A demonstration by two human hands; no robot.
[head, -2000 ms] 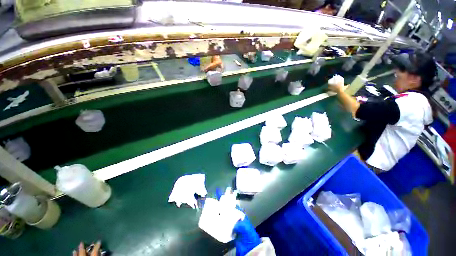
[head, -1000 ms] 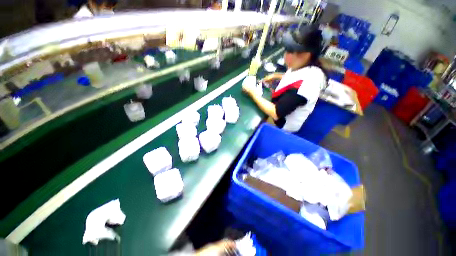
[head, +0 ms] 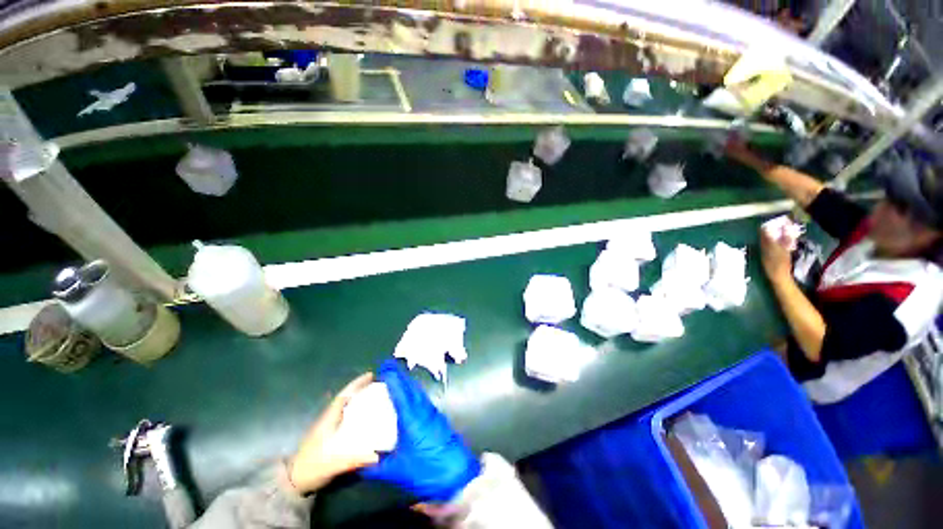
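A white plug-in unit (head: 368, 418) is held between my two hands above the green bench. My left hand (head: 329, 442), bare, grips its left side. My right hand (head: 424, 439), in a blue glove, covers its right side, and its fingertips are partly hidden. A crumpled white cloth (head: 433, 344) lies on the bench just beyond my hands. Several white units stand in a group to the right, the nearest being one white unit (head: 555, 354). A silver air blow gun (head: 152, 457) lies at the left.
A squeeze bottle (head: 237, 288) and a metal-topped can (head: 103, 304) in a round holder stand by the post at left. A dark belt (head: 414, 186) carries spaced units. A blue tote (head: 672, 424) holding clear bags is at lower right. A co-worker (head: 863, 300) reaches over the belt.
The view has swung back left from the tote. The white unit is now in both hands; one second ago a blurred bare hand was low by the tote. The co-worker's arm now extends over the belt.
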